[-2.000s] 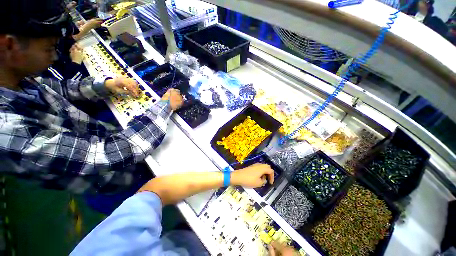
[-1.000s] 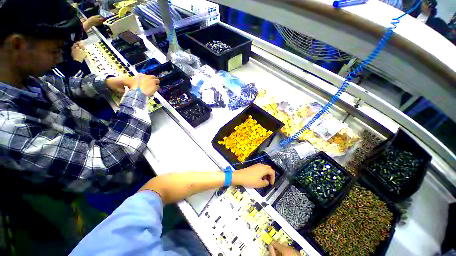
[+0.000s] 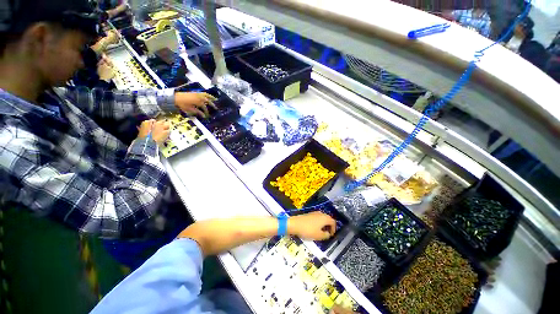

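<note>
My left hand, with a blue strap at the wrist, is over the small dark bin beside the yellow parts. Its fingers are bent down at the bin; whether they hold a part cannot be told. My right hand shows only as a small blurred piece at the bottom edge, over the circuit board panel. What it holds cannot be seen. The cream panel lies on the rail and carries dark and yellow parts.
Black bins hold yellow blocks, grey parts, green-black parts and copper-brown rings. A blue coiled cord hangs across the bench. Bags of parts lie behind. A person in a checked shirt works at left.
The view has shifted slightly. My left hand stays at the small bin. My right hand has sunk mostly out of the picture. The neighbour's hands have moved apart, one over the bins.
</note>
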